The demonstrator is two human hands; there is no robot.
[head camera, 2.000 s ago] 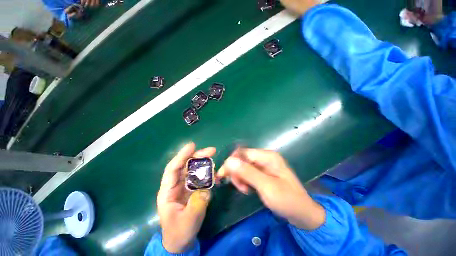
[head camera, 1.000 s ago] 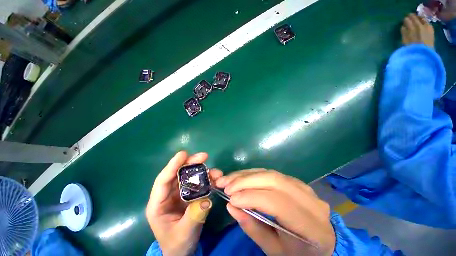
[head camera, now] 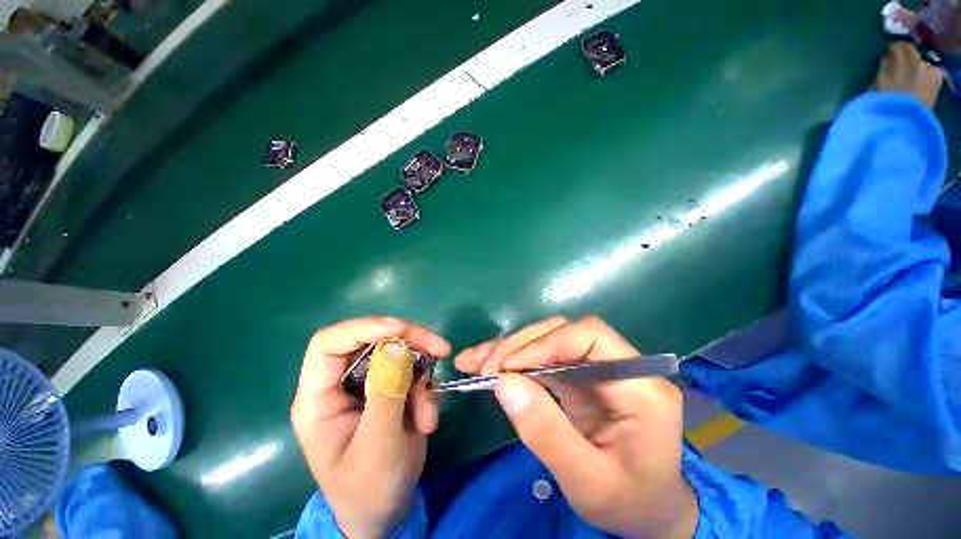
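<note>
My left hand [head camera: 364, 432] holds a dark watch case assembly [head camera: 361, 371]. The thumb, in a yellow-tan finger cot [head camera: 389, 371], lies over the case and hides most of it. My right hand [head camera: 590, 421] holds silver tweezers [head camera: 622, 368] between thumb and fingers. The tweezer tips point left and end beside the case, near my left fingertips; whether they touch it I cannot tell. Three watch units [head camera: 423, 170] lie in a cluster on the green worktop [head camera: 506, 242]. Another unit [head camera: 603, 52] lies further up and right.
A white rail [head camera: 306, 196] runs diagonally beyond the cluster. One unit [head camera: 280, 153] lies on the green belt past it. A desk fan [head camera: 32, 442] with a white disc base [head camera: 150, 419] is at the left. A neighbour's blue sleeve [head camera: 869, 263] and hand are at the right.
My left thumb has moved over the case, which was open to view before. The tweezers have swung from slanting down-right to nearly level. The neighbour's arm has drawn back right. The belt unit has shifted left.
</note>
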